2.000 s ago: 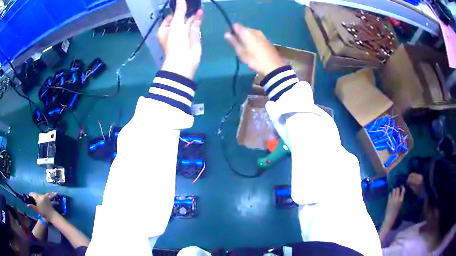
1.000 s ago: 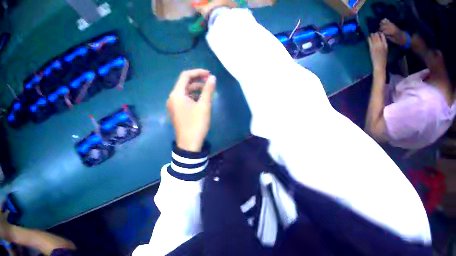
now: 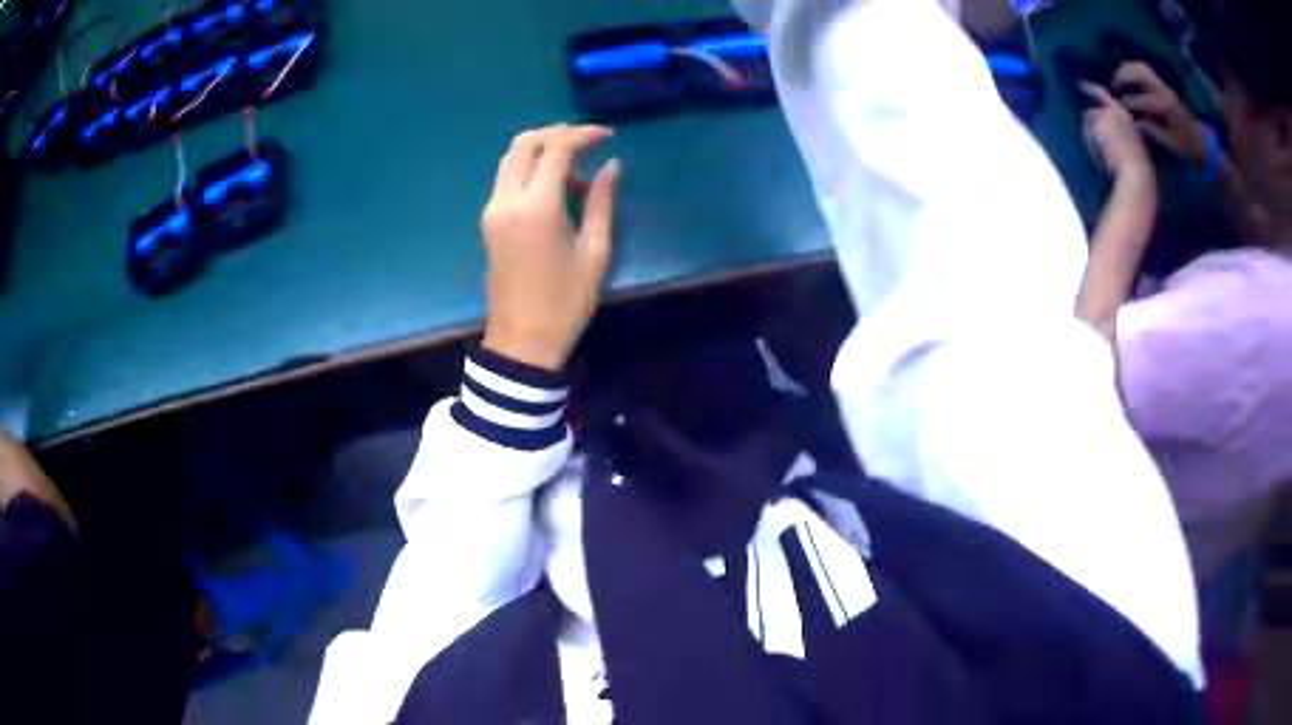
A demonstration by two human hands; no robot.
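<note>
My left hand [image 3: 546, 241] is held above the front edge of the green bench [image 3: 411, 184], with thumb and fingers curved apart and nothing seen between them. My right hand is out of the picture; only the white right sleeve [image 3: 935, 184] shows, running up past the top edge. Black housings with blue battery cells [image 3: 624, 68] stand in a row behind that sleeve. Two more housings [image 3: 238, 198] lie side by side at the left, with leads sticking up. Rows of several housings [image 3: 170, 99] stand at the upper left.
A person in a pink top [image 3: 1204, 383] sits at the right, hands over dark pieces on the bench. Part of another person's arm [image 3: 31, 482] shows at the left edge. The bench's front edge [image 3: 354, 354] runs across below my left hand.
The view has tilted down and turned. Both hands were raised at the back of the bench; my right hand then reached to the green glue gun and has since left the picture.
</note>
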